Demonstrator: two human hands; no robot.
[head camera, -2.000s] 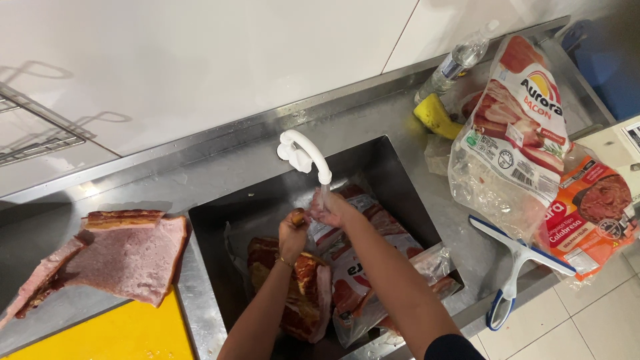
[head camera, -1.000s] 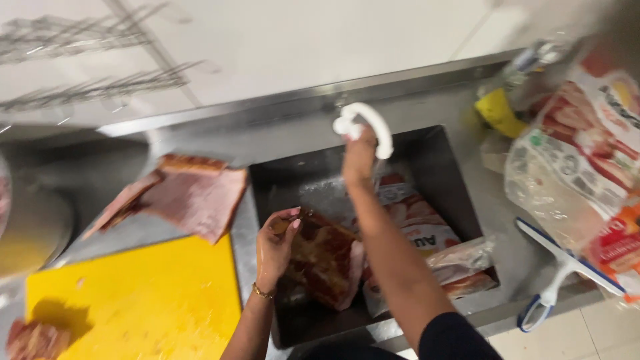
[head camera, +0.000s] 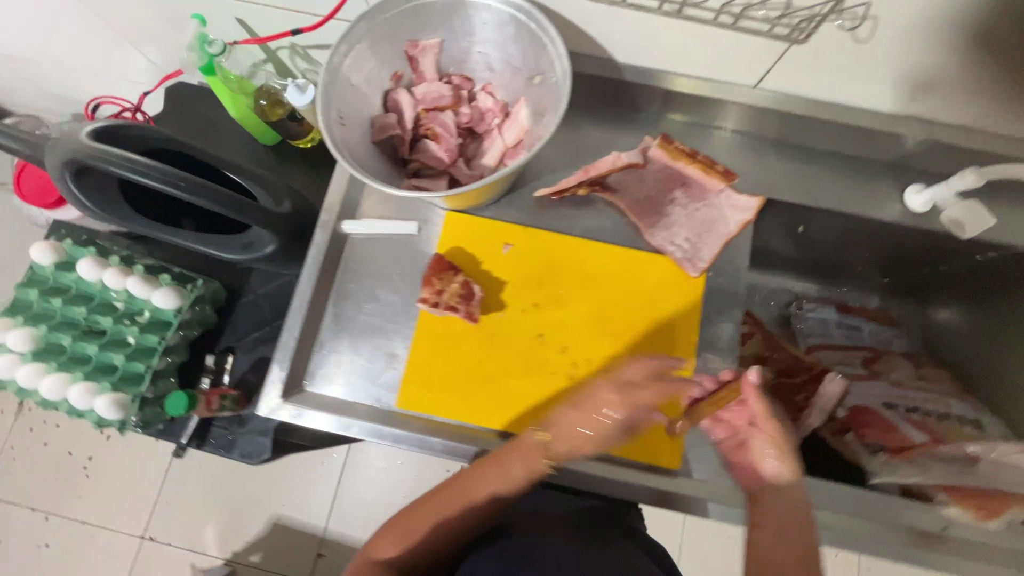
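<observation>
My right hand (head camera: 752, 432) is closed around a small piece of smoked pork (head camera: 714, 402) at the cutting board's right edge. My left hand (head camera: 620, 408), blurred, is beside it over the yellow cutting board (head camera: 560, 320), fingers spread; whether it touches the piece I cannot tell. A chunk of smoked meat (head camera: 450, 290) sits on the board's left part. Behind the board lies a slab of bacon (head camera: 680, 200). A metal pot (head camera: 552, 96) holds several pink meat pieces (head camera: 440, 120). More smoked meat (head camera: 788, 372) and packaged bacon (head camera: 904, 400) lie in the sink.
A white faucet (head camera: 952, 196) stands behind the sink (head camera: 864, 256). A white-handled object (head camera: 380, 227) lies left of the board. Farther left are a green egg tray (head camera: 104, 328), a dark pan-like vessel (head camera: 168, 192), bottles (head camera: 292, 112) and a small green-capped bottle (head camera: 204, 402).
The view has swung left. My right hand has left the faucet and now holds a small meat piece. My left hand has moved from the sink to over the board.
</observation>
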